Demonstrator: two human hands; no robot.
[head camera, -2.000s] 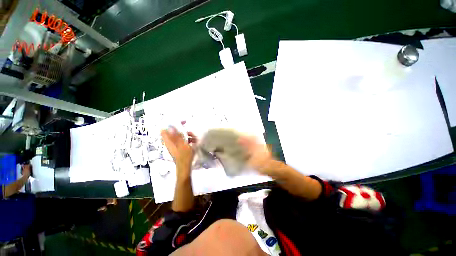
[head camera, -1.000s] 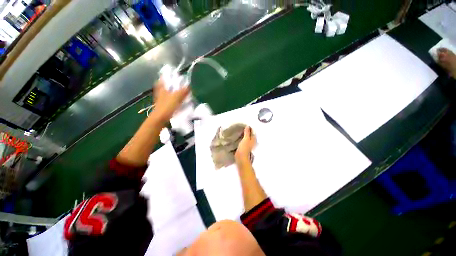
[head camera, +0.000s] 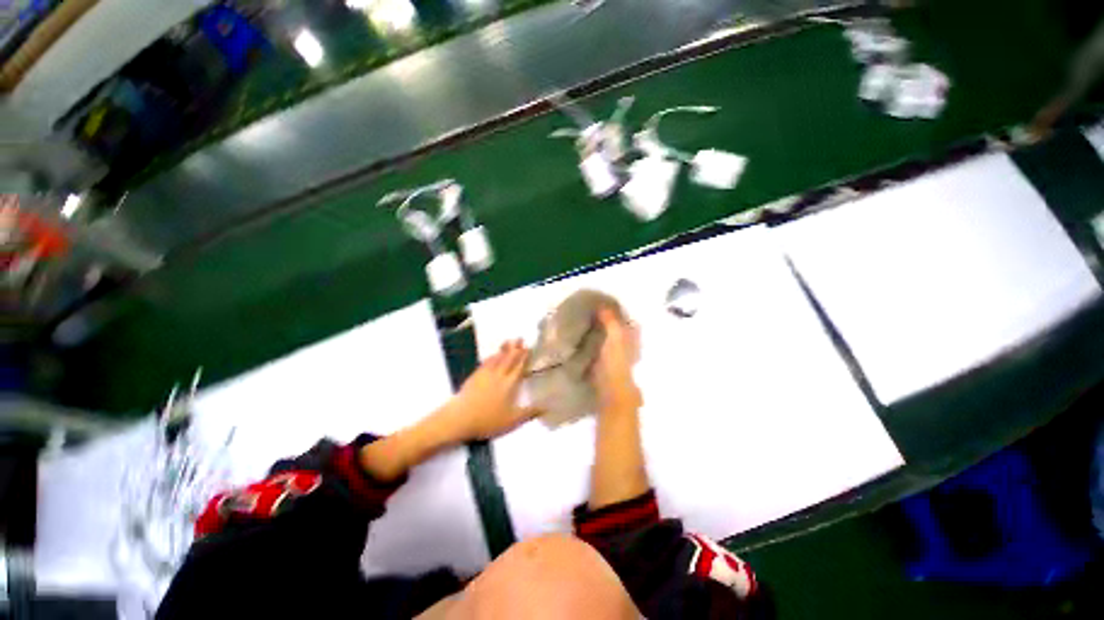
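A beige-grey cleaning cloth (head camera: 567, 361) is bunched in my right hand (head camera: 615, 351), above the left part of a white work sheet (head camera: 726, 412). My left hand (head camera: 494, 390) is at the cloth's left edge with its fingers towards it. Blur hides whether its fingers grip the cloth, and I cannot see anything inside the cloth. A small round metal dish (head camera: 683, 298) lies on the sheet to the right of the cloth.
The green conveyor (head camera: 327, 254) beyond the bench carries white adapter groups: one pair (head camera: 446, 269), a middle cluster (head camera: 651, 184) and one at far right (head camera: 903, 90). A tangled adapter pile (head camera: 164, 484) lies at left. A blue stool (head camera: 999, 515) stands at lower right.
My left hand has let go of the white adapters, which now lie on the conveyor, and has come back beside the cloth. My right hand still holds the cloth. The view has shifted.
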